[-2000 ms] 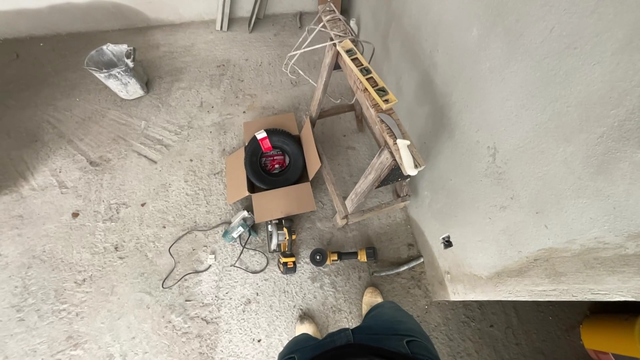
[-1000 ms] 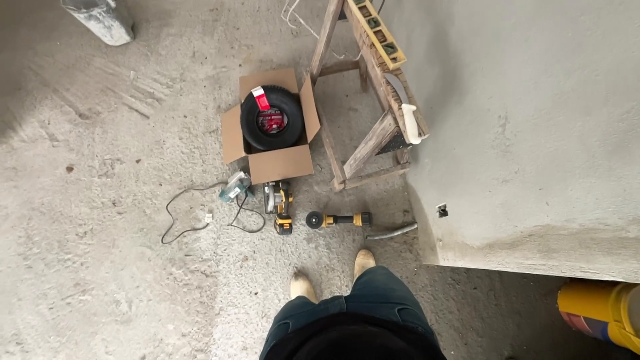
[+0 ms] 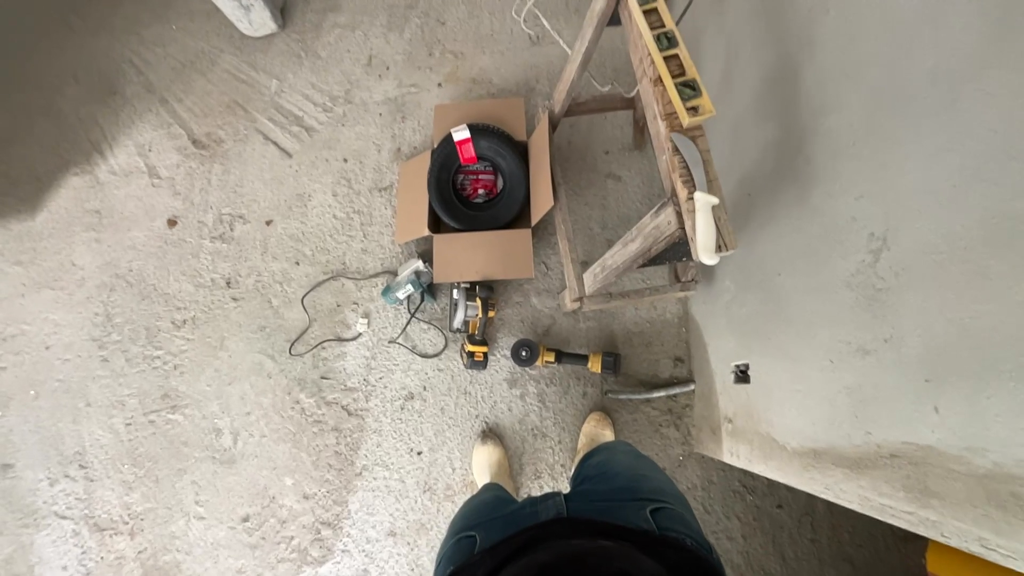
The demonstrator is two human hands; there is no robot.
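Neither my left hand nor my right hand shows in the head view. On the concrete floor before my boots lie a yellow-and-black cordless angle grinder [image 3: 564, 357], a cordless circular saw [image 3: 472, 320] and a teal corded power tool [image 3: 408, 284] with its cable. Behind them stands an open cardboard box [image 3: 483, 256]. A black rubber tire [image 3: 443, 192] with a red and white tag sits in it, and red packaging [image 3: 478, 184] shows through its hole. A knife [image 3: 706, 224] with a curved blade and white handle rests on the wooden sawhorse [image 3: 636, 244], below a yellow spirit level [image 3: 676, 64].
A plastered wall [image 3: 864, 240] runs along the right, with a small electrical box [image 3: 742, 373] in it. A piece of grey conduit [image 3: 652, 392] lies near its foot. A dusty bucket [image 3: 254, 14] is at the top left, a yellow object [image 3: 952, 562] at the lower right.
The view has tilted down toward my boots, so the bucket and the sawhorse's far end have moved to or past the top edge. The tools, box and tire keep their places on the floor.
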